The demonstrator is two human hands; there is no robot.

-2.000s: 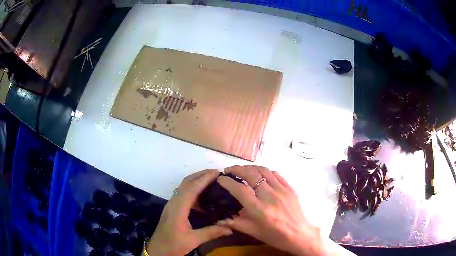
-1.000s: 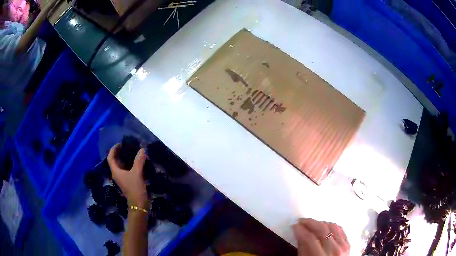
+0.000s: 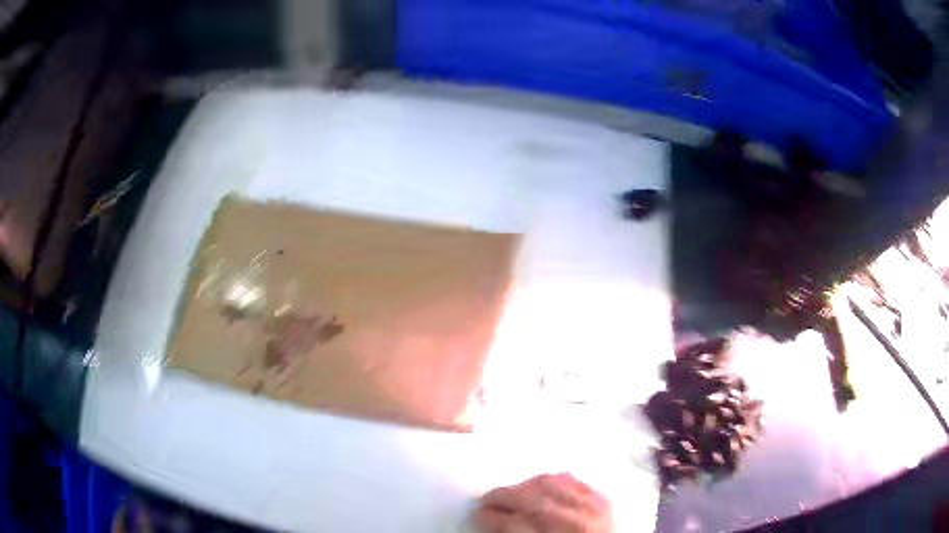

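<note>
The view is blurred. My right hand point(image 3: 546, 505) is at the bottom edge over the white board point(image 3: 312, 141), cut off by the frame, fingers bent; whether it holds anything does not show. A small blurred skin-toned patch at the lower left edge may be my left hand point(image 3: 130, 516); its state is unclear. A heap of black petal pieces point(image 3: 706, 411) lies at the board's right edge. A small black piece point(image 3: 642, 203) lies at the board's upper right. No flower head is visible in my hands.
A stained cardboard sheet point(image 3: 401, 312) lies on the board. A slim knife point(image 3: 839, 364) lies right of the petals, below a larger dark heap point(image 3: 770, 245). Thin pale sticks point(image 3: 112, 198) lie at far left. A blue crate point(image 3: 583, 52) stands behind the board.
The view has swung back right from the crate of black balls at lower left. My left hand, which held a black ball there, is nearly or fully out of the picture.
</note>
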